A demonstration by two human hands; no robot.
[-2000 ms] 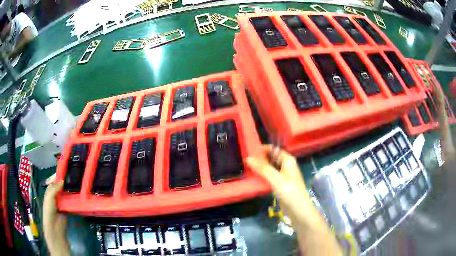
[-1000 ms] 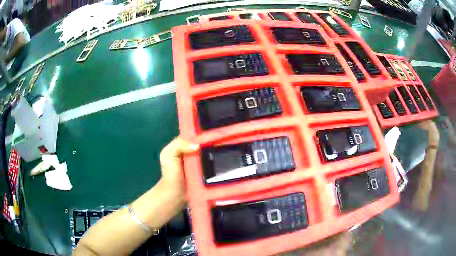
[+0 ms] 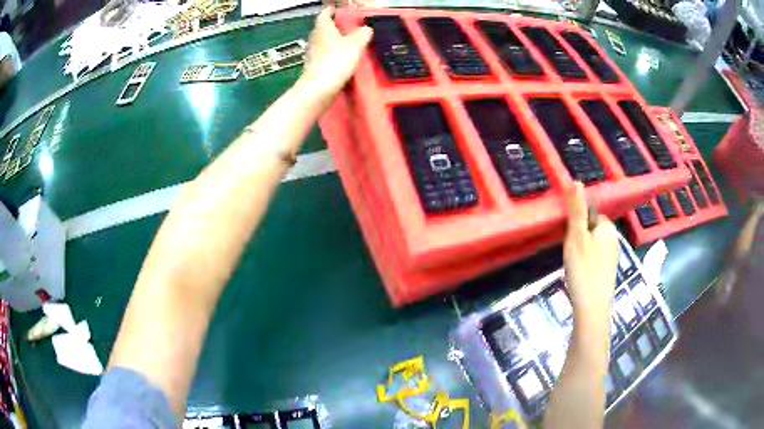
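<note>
A stack of red foam phone trays (image 3: 494,92) stands right of centre. Black keypad phones (image 3: 436,159) lie in the top tray's pockets in two rows. My left hand (image 3: 335,52) is on the tray's far left corner, thumb on the rim, other fingers hidden behind it. My right hand (image 3: 588,243) is at the tray's near edge, a finger on the rim, with a small dark object at the fingers that I cannot make out.
A stack of lens sheets (image 3: 536,335) lies below the trays. Yellow frames (image 3: 406,381) lie on the green bench (image 3: 276,268). Another red tray (image 3: 683,205) is at right. A lens sheet (image 3: 260,419) shows at the bottom edge. White box (image 3: 33,251) at left.
The tray that was held tilted at centre now sits on the stack at right. My left hand has moved up to its far corner, and my right hand has come to its near edge.
</note>
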